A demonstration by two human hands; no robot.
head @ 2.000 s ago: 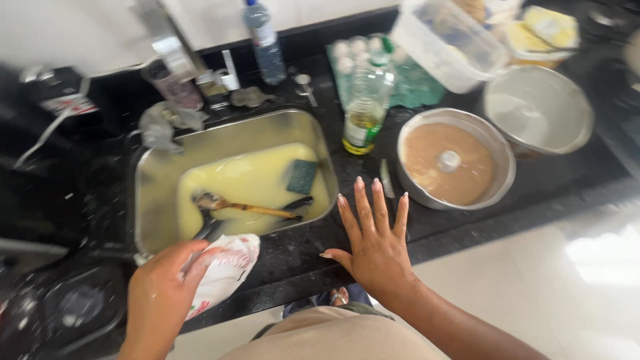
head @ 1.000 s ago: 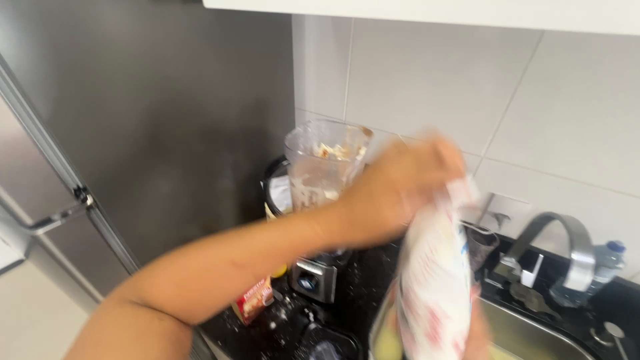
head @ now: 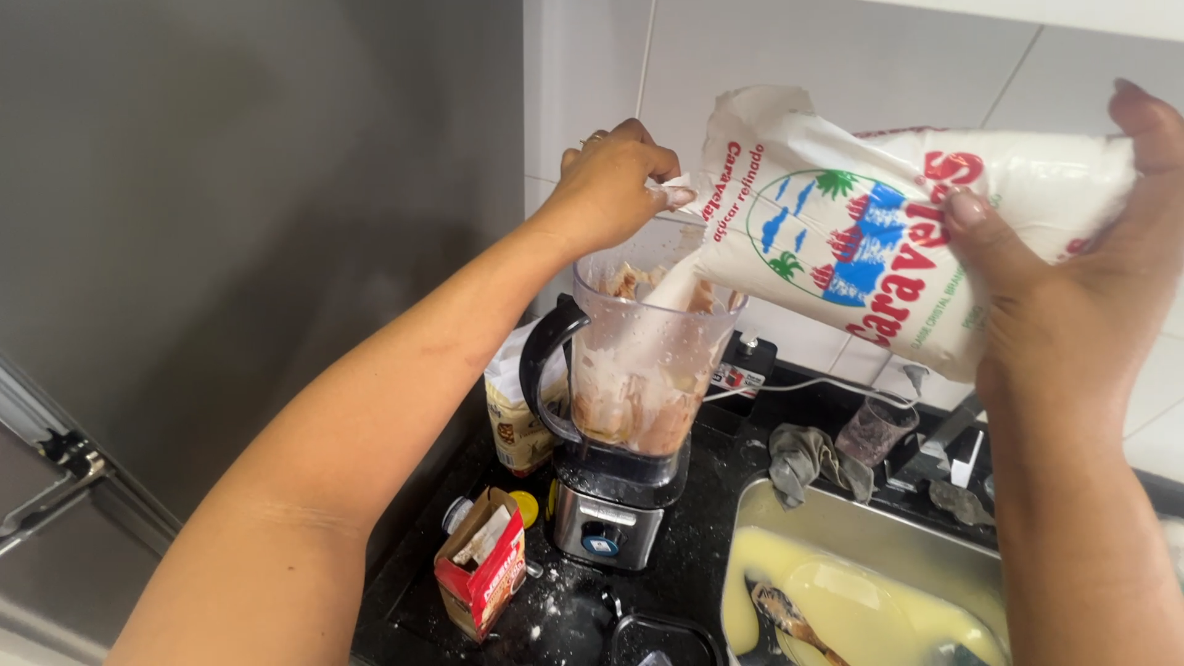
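Note:
My right hand (head: 1064, 250) grips a white plastic bag of refined sugar (head: 832, 222), tipped with its torn mouth to the left. Thumb and fingers of my left hand (head: 638, 176) pinch the edge of that mouth. White sugar streams down into the clear blender jar (head: 647, 370), whose walls are smeared with brown and white mixture. The jar stands on its silver and black blender base (head: 606, 527), its black handle to the left.
An opened red Nestlé carton (head: 481, 564), a yellow lid (head: 524, 508) and a paper bag (head: 523, 416) stand by the blender. To the right, the steel sink (head: 869, 527) holds yellowish liquid and a wooden spoon (head: 795, 620). A grey cloth (head: 809, 458) and a tap (head: 943, 435) are behind it.
The view has swung left to the blender. The sugar bag, over the sink edge in my left hand earlier, is now tipped over the jar in both hands, with sugar pouring out.

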